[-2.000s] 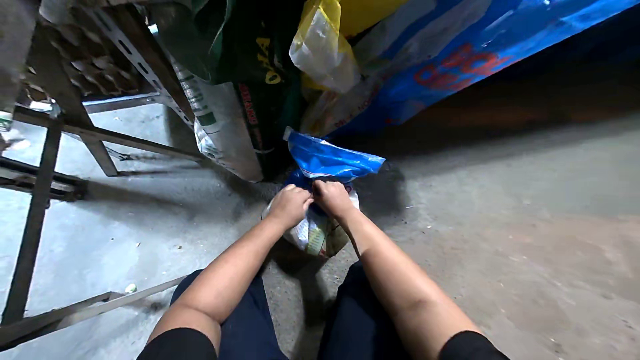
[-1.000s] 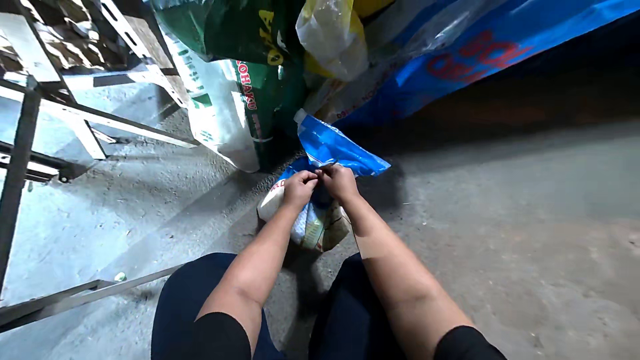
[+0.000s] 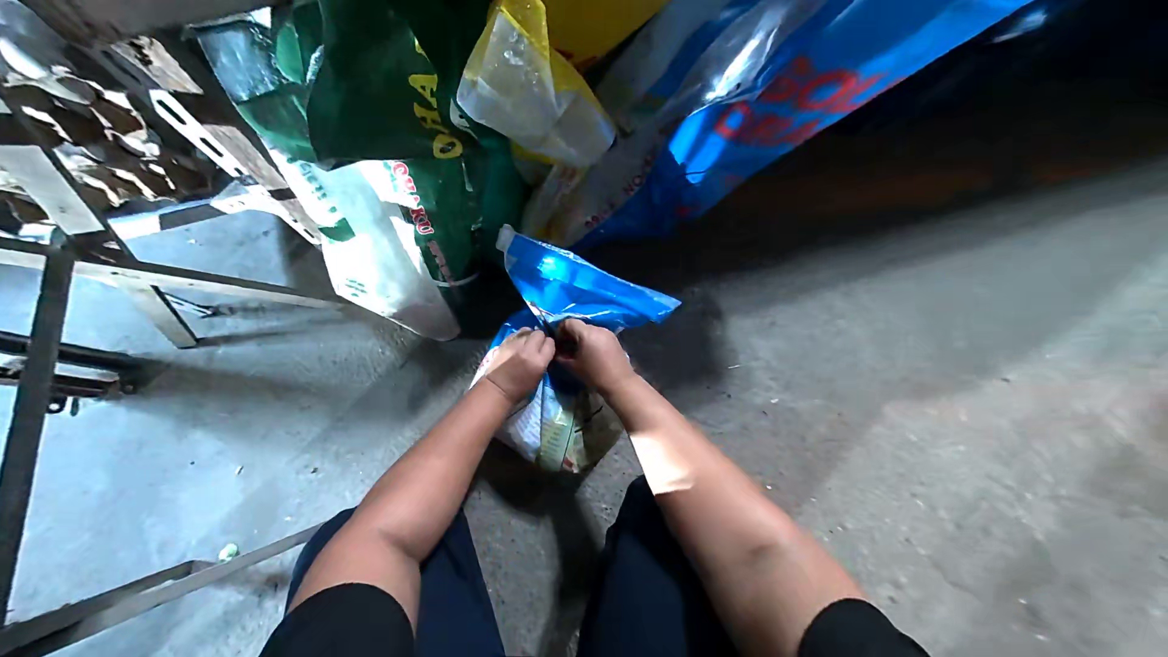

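Observation:
A plastic sack [image 3: 557, 433] with a blue upper part stands on the concrete floor between my feet and the larger sacks. Both my hands pinch its gathered neck, close together: my left hand [image 3: 522, 362] on the left side, my right hand [image 3: 591, 353] on the right. Above them the sack's blue open end [image 3: 584, 287] fans out and leans to the right. The fingertips meet at the neck, and whether a tie is between them cannot be told.
Behind stand a green and white sack [image 3: 392, 237], a clear and yellow plastic bag [image 3: 534, 91] and a large blue sack [image 3: 730, 128] with red print. A metal frame [image 3: 46, 338] rises at the left, with a low bar [image 3: 228, 570] reaching toward my left leg.
Both hands stay at the neck of the sack, with only small shifts of the fingers. Its blue end has spread wider than two seconds ago.

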